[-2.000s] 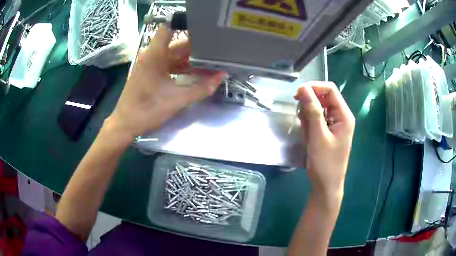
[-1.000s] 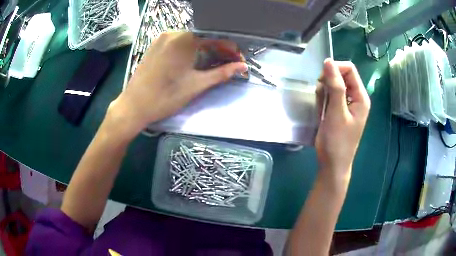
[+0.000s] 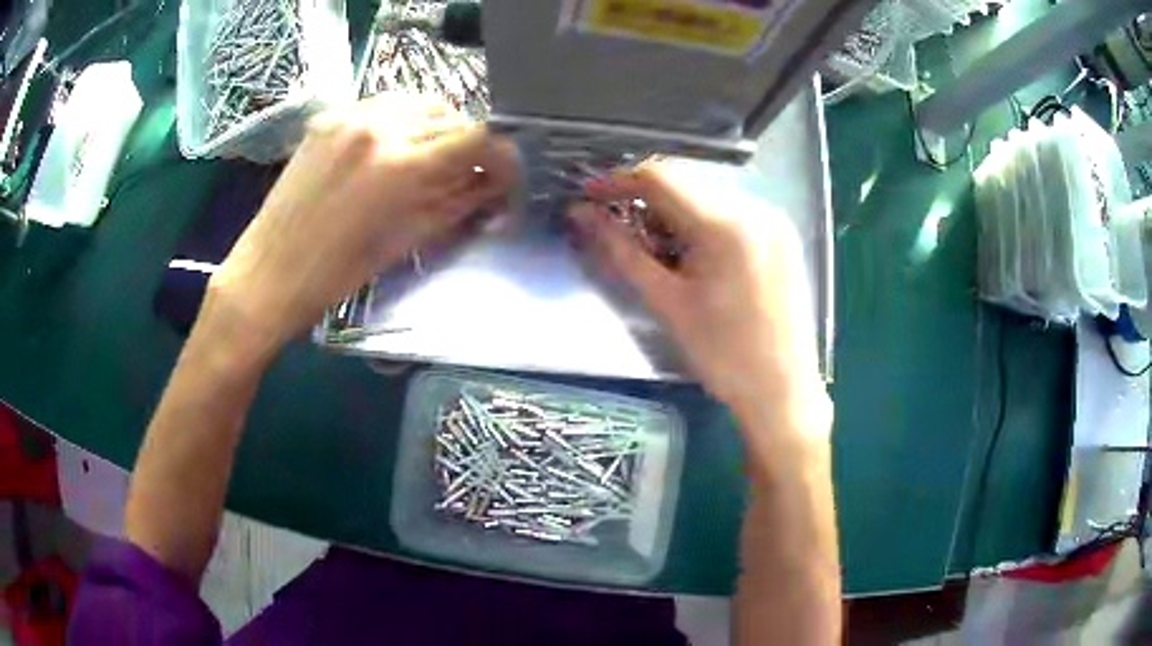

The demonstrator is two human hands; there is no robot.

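My left hand [image 3: 392,189] is blurred over the left part of the metal tray [image 3: 505,322], its fingers curled beside the press head; whether it holds a part cannot be made out. My right hand [image 3: 695,252] is under the front edge of the press head [image 3: 619,76], with slim metal pins [image 3: 651,227] in its curled fingers. The fixture between the fingertips is blurred and mostly hidden. More pins [image 3: 423,57] lie heaped at the tray's left. A clear front box [image 3: 663,492] full of silver pins stands nearest my body.
A clear box of pins [image 3: 259,76] stands rear left. A black flat object [image 3: 186,288] is partly behind my left forearm. A whitish plastic box [image 3: 86,152] lies far left. Clear stacked boxes [image 3: 1049,227] stand far right. A grey arm [image 3: 1023,63] crosses the upper right.
My right hand has moved left from the tray's right side to under the press head. My left hand has drawn back left from the fixture. The camera view has shifted slightly.
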